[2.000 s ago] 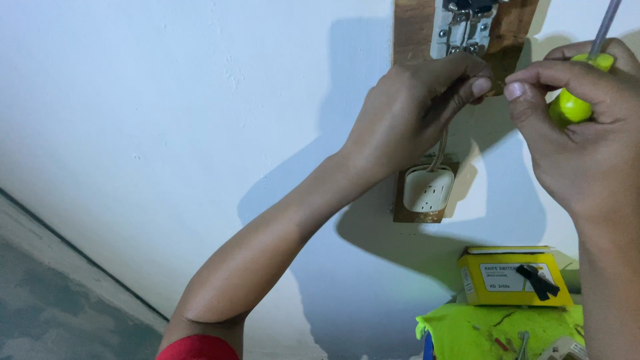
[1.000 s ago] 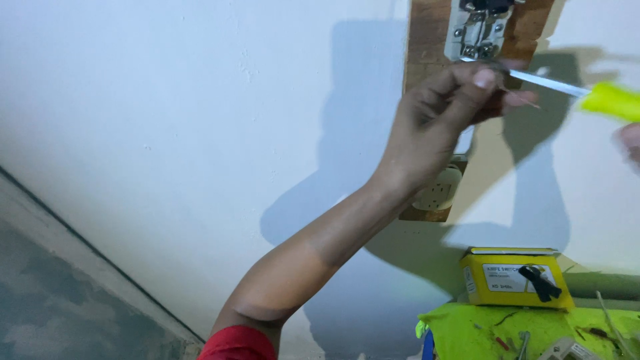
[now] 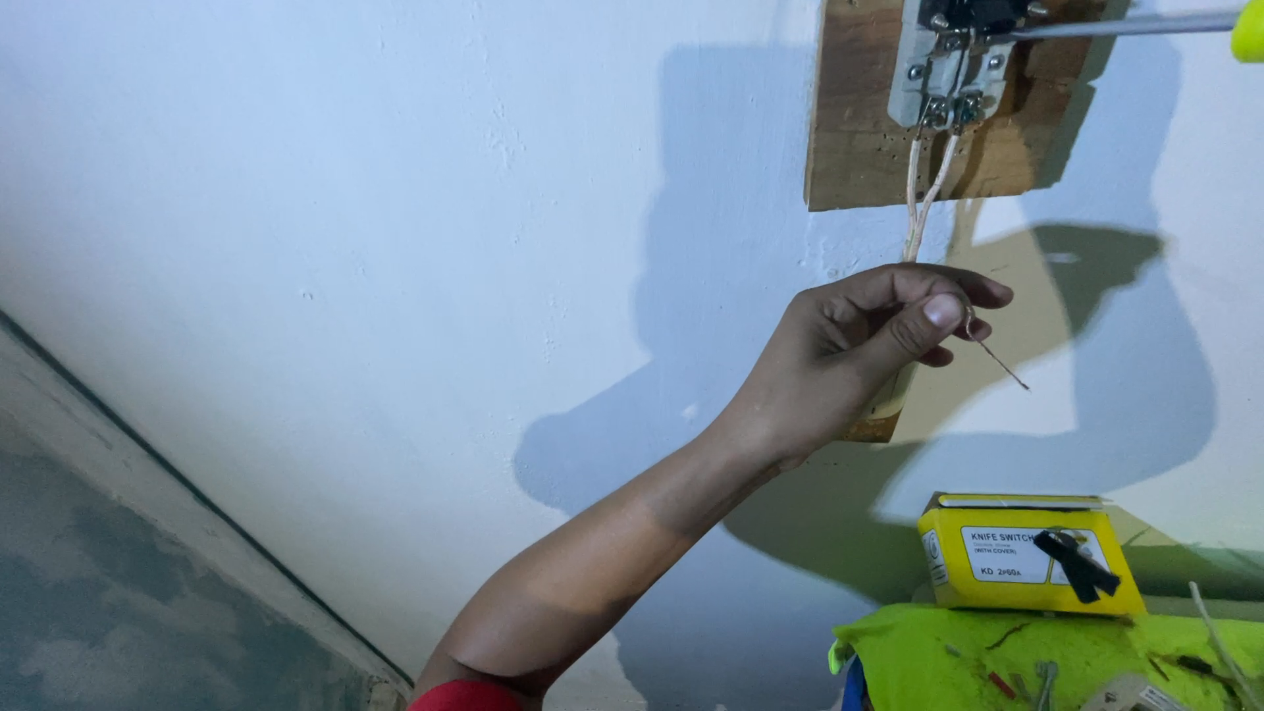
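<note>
Between the thumb and index finger of my left hand (image 3: 879, 336) is a thin piece of wire (image 3: 999, 361), its end pointing down to the right. The hand is in front of the wall, below a knife switch (image 3: 953, 74) fixed on a wooden board (image 3: 859, 118). Two white insulated wires (image 3: 923, 197) run down from the switch terminals and pass behind the hand. A screwdriver (image 3: 1136, 27) with a yellow-green handle reaches in from the right, its tip at the switch. My right hand is outside the view. The outlet below is mostly hidden by my left hand.
A yellow knife switch box (image 3: 1037, 578) with black tape pieces on it stands at the lower right. In front of it a bright green cloth (image 3: 918, 652) carries small scraps and tools. A second wooden board (image 3: 874, 429) shows under my wrist.
The screwdriver, held in my right hand two seconds ago and by my left fingers one second ago, now reaches the switch. My left hand has moved down from the switch board's lower edge.
</note>
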